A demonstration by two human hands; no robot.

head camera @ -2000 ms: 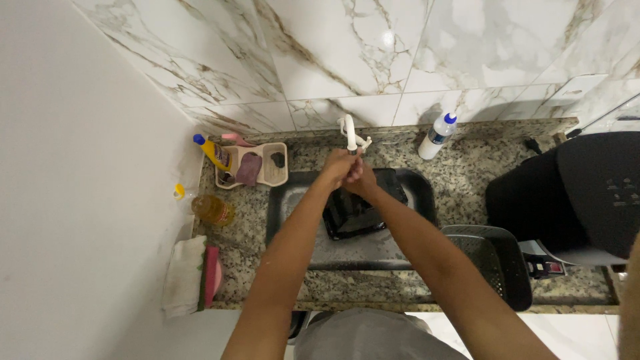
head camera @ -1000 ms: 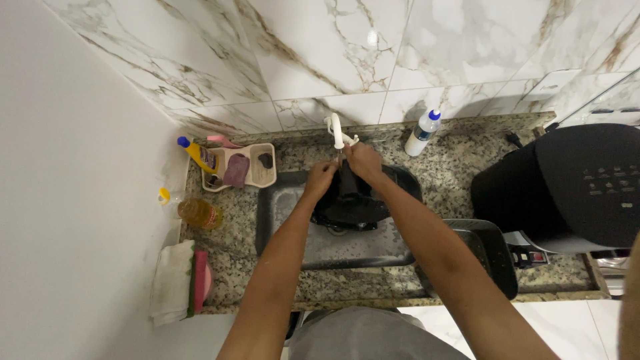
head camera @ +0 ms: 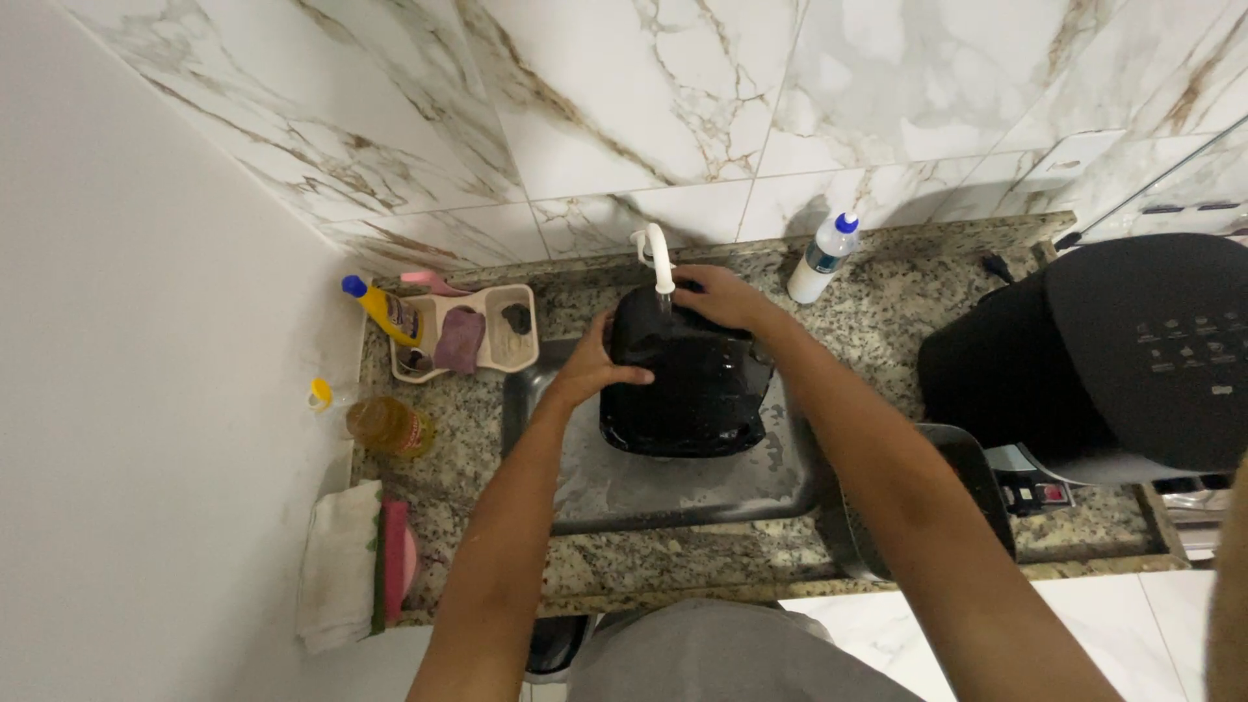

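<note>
A glossy black air fryer basket or tray [head camera: 687,390] is held tilted over the dark sink [head camera: 663,497], under the white faucet [head camera: 660,255], from which water runs onto it. My left hand [head camera: 597,366] grips its left side, with the thumb lying on its face. My right hand [head camera: 717,297] holds its upper right edge beside the faucet; some fingertips are hidden. The underside of the black piece is not visible.
A caddy [head camera: 522,366] with a purple cloth [head camera: 460,339] and yellow bottle [head camera: 390,310] stands left. Also about: an oil bottle [head camera: 390,426], white towel [head camera: 339,565], clear bottle [head camera: 822,258], black pan-like container [head camera: 960,468] and black air fryer [head camera: 1102,361].
The black piece has been turned and raised, and its broad face now shows under the faucet. My hands have moved apart, from together at the faucet to opposite sides of the piece.
</note>
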